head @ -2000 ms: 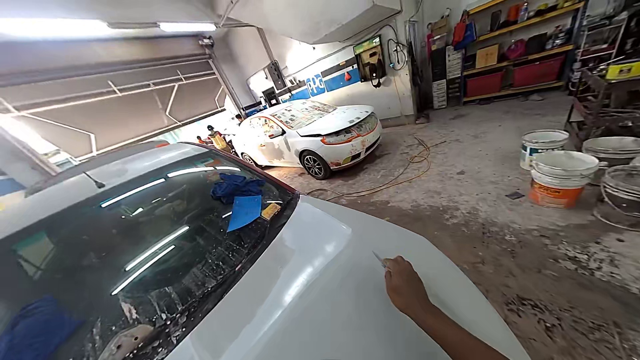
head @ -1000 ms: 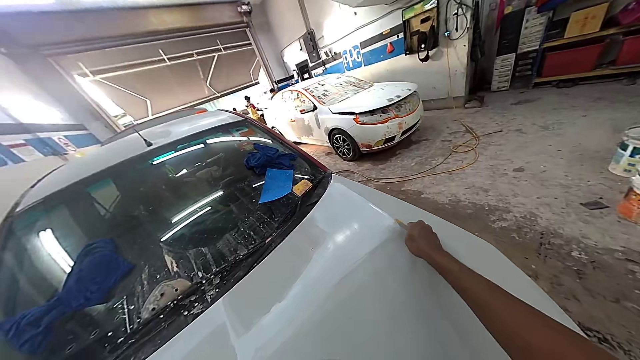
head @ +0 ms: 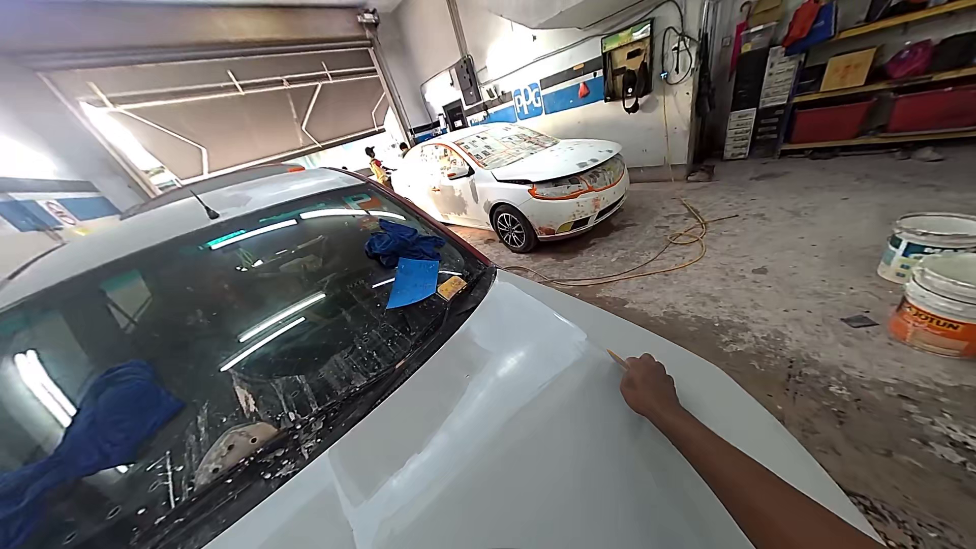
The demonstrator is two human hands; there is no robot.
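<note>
My right hand (head: 650,387) reaches in from the lower right over the hood of a car (head: 488,450), its fingers closed on a small thin yellowish piece (head: 618,358) whose tip points toward a whitish patch on the grey-white panel. What the piece is, I cannot tell. On the windshield (head: 290,305) lie a blue sheet (head: 414,284), a yellow block (head: 451,287) and a crumpled dark blue cloth (head: 402,242). A second blue cloth (head: 114,419) lies at the lower left of the glass. A perforated sanding disc (head: 235,451) rests near the base of the windshield. My left hand is out of view.
Beyond the hood stands a white car (head: 526,179) with patchy paint and covered glass. A yellow hose (head: 686,238) coils on the concrete floor. Paint buckets (head: 942,293) stand at the right, shelves (head: 877,90) behind. People (head: 377,166) are at the far end.
The view has swung about between frames. My right hand stays over the hood, holding the thin piece, which is seen at a changed angle.
</note>
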